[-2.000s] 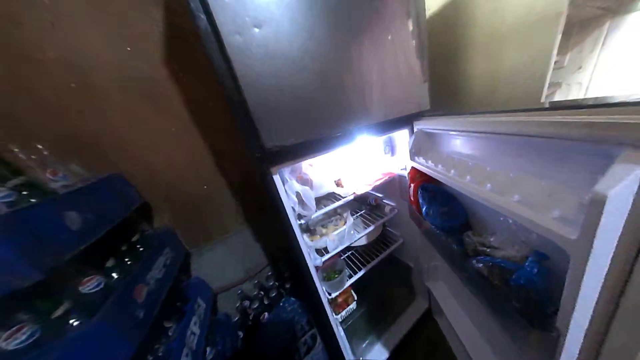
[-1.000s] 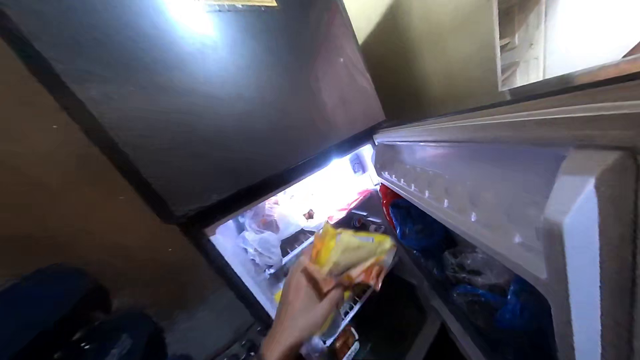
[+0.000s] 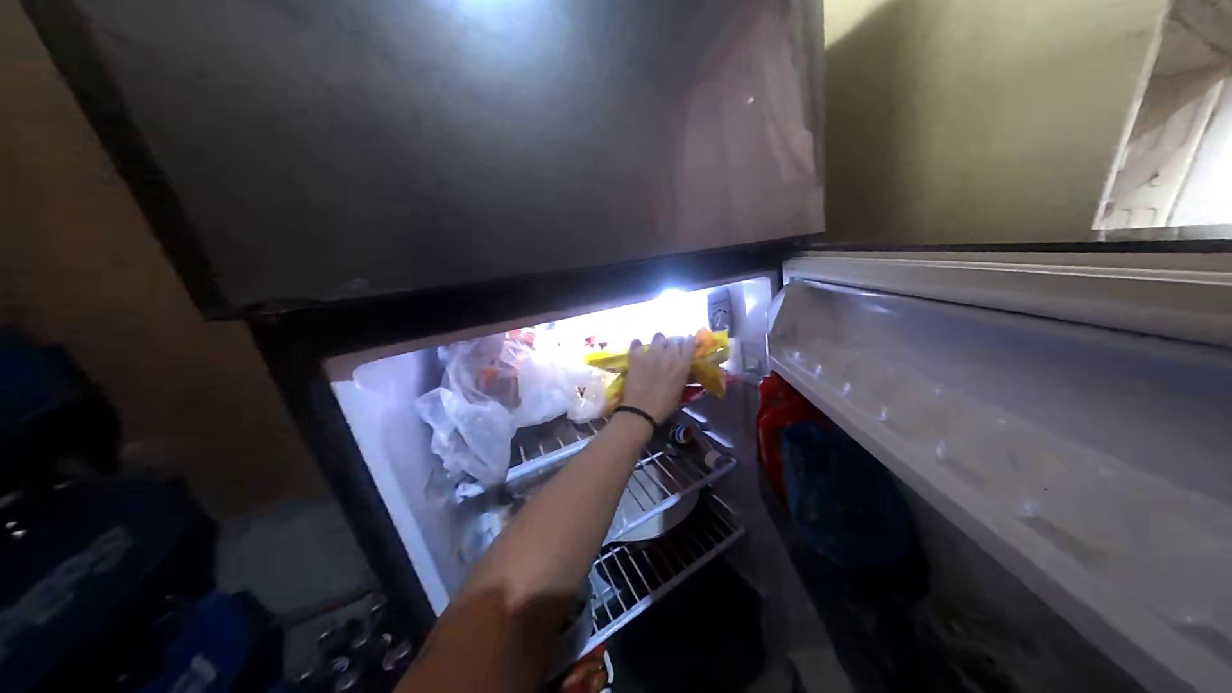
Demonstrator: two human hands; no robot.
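My left hand (image 3: pixel 659 373) reaches into the lit upper part of an open fridge and is closed around a yellow and orange plastic packet (image 3: pixel 710 361). A dark band circles the wrist. The hand is above the top wire shelf (image 3: pixel 553 454), beside white translucent plastic bags (image 3: pixel 481 409) on its left. Whether the packet rests on anything is hidden by the hand and the glare. My right hand is out of view.
The fridge door (image 3: pixel 1011 385) stands open on the right, with red (image 3: pixel 782 414) and blue bags (image 3: pixel 842 491) in its shelf. A lower wire shelf (image 3: pixel 654 568) shows below the arm. Blue crates (image 3: pixel 87 577) and bottles (image 3: pixel 356 650) stand at lower left.
My left hand has come into view and moved the packet from the fridge's front deeper inside, over the top shelf. The view has moved closer to the fridge.
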